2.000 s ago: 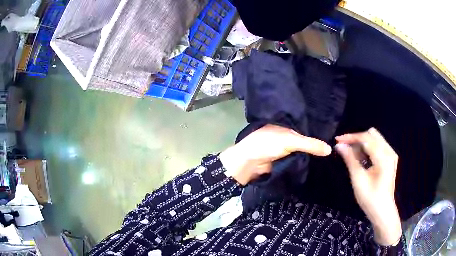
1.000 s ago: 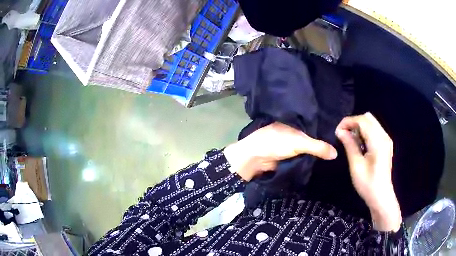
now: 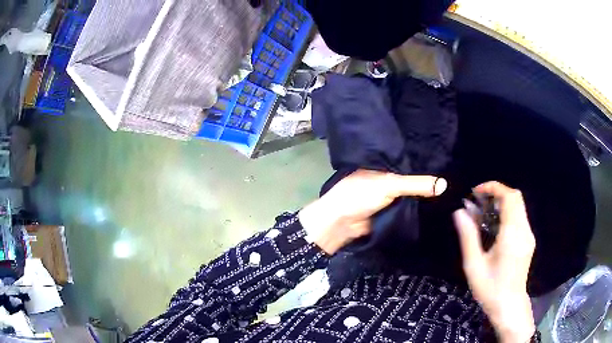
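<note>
A black and navy garment (image 3: 366, 124) lies over my lap, with a smoother, slightly shiny part and a ruched part. My left hand (image 3: 352, 204) holds its folded cloth, with the thumb stretched out to the right. A thin dark line, like thread, crosses near the thumb tip. My right hand (image 3: 500, 258) is to the right of the thumb and apart from it, above the black cloth. A small dark metal tool (image 3: 486, 213), possibly thread snips, sits within its curled fingers. I cannot make out a needle.
A grey fabric-lined bin (image 3: 171, 74) and a blue plastic crate (image 3: 235, 114) stand at the upper left. A white table (image 3: 530, 33) edged with yellow measuring tape is at the upper right. A mesh basket-like object (image 3: 582, 305) is at the lower right.
My right hand first moved away from the left thumb, then turned, and the dark tool now shows in it. My left thumb has straightened, and a dark line now shows near its tip.
</note>
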